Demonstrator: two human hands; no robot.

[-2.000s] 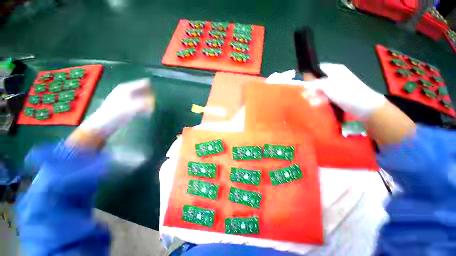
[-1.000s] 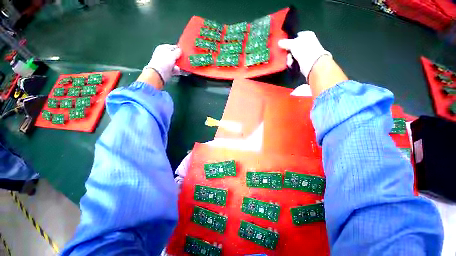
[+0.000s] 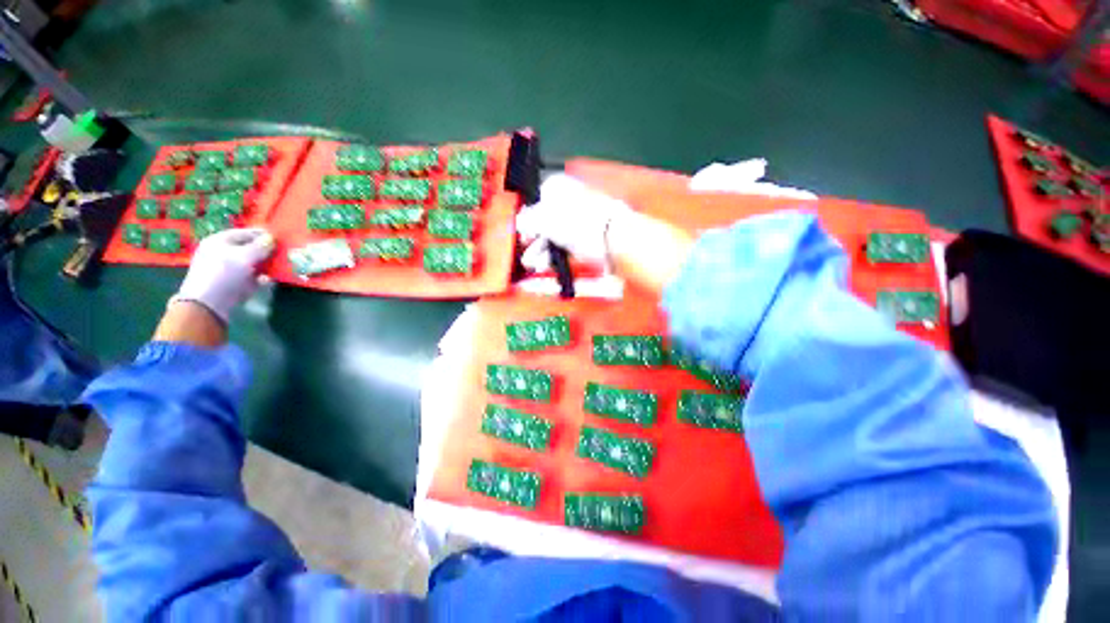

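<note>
A red foam sheet (image 3: pixel 481 274) with rows of green circuit boards lies on the green bench, left of centre. My left hand (image 3: pixel 229 270), white-gloved, pinches its near left corner, beside a paler board (image 3: pixel 321 258). My right hand (image 3: pixel 572 225), white-gloved, is at the sheet's right edge, closed around a black brush (image 3: pixel 523 167); whether its fingers also grip the sheet is unclear. In front of me, another red foam sheet (image 3: pixel 718 487) holds several green boards (image 3: pixel 615 450) in loose columns. My right sleeve hides part of it.
Another board-filled red sheet (image 3: pixel 136 250) adjoins at left. White cloth (image 3: pixel 511 529) lies under the near sheet. A black object (image 3: pixel 1016 323) stands at right, with two boards on red foam beside it. A further loaded sheet (image 3: pixel 1047 195) is far right; red trays (image 3: pixel 1010 31) are at top right.
The loaded foam sheet, held up by both hands a second ago, has come left and down onto the bench beside the left sheet. Both hands moved left and nearer with it.
</note>
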